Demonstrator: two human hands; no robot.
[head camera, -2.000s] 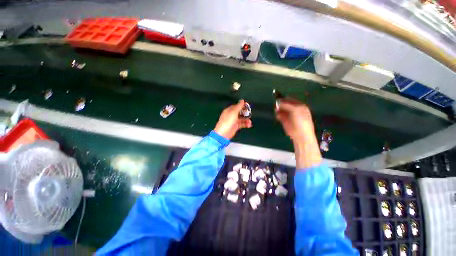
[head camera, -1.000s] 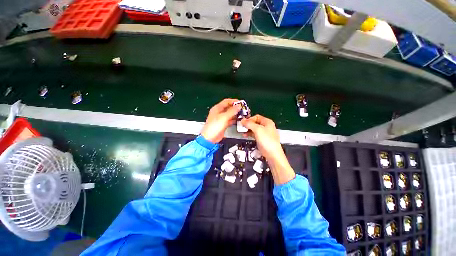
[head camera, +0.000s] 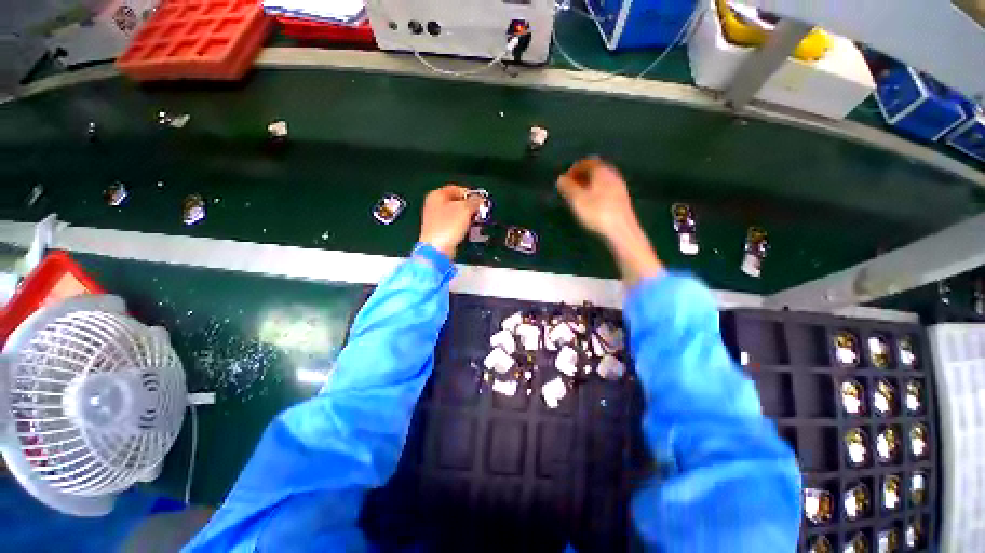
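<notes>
My left hand is over the belt and holds a small housing with a silver-white rim in its fingertips. A pale block shows just below that housing. My right hand is apart from it, over the belt to the right, slightly blurred; its fingers are bent and I cannot tell whether they hold anything. Another housing lies on the belt between the hands. Loose pale blocks are heaped on the black near tray.
The green belt carries several scattered housings and two long joined units at right. The right parts tray holds rows of housings. A white fan stands at left. A red-orange tray and control box are beyond the belt.
My right hand has left the piece in my left hand and moved up and right over the belt. My left hand has moved slightly left and up. A housing now shows on the belt between them.
</notes>
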